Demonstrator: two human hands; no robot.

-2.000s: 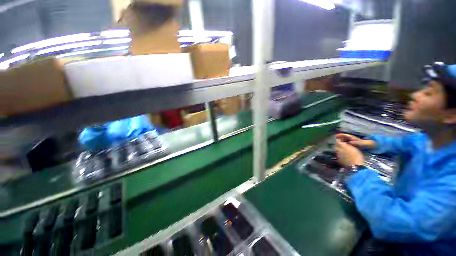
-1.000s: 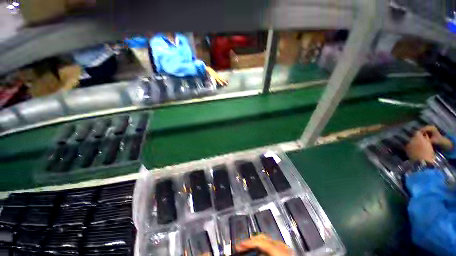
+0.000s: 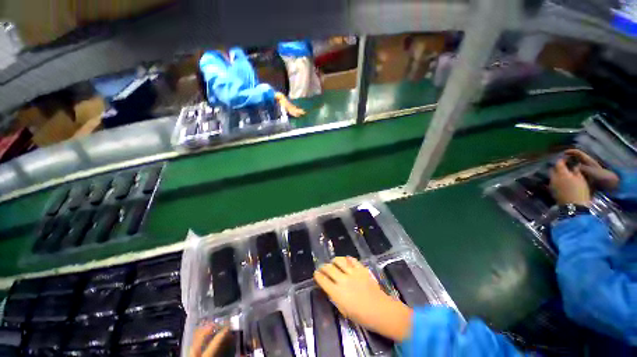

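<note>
A clear blister tray (image 3: 244, 312) lies in front of me with two rows of black handsets (image 3: 300, 252), one per pocket. A small white label (image 3: 368, 208) sits at its far right corner. My right hand (image 3: 351, 289) is over the near row, fingers bent at the divider between the rows; what is under its fingers is hidden. My left hand (image 3: 211, 340) is at the tray's near left pocket, cut off by the bottom edge, beside a dark piece. Whether it grips that piece is unclear.
A dark parts tray (image 3: 101, 296) sits left. Another handset tray (image 3: 94, 213) lies on the green conveyor (image 3: 258, 183). A grey post (image 3: 450, 104) stands ahead. A blue-sleeved person (image 3: 594, 258) works at a tray on the right; another (image 3: 237, 80) is across the belt.
My right hand has come further into view over the near row, and my left hand now shows at the near left. The tray on the belt has shifted left.
</note>
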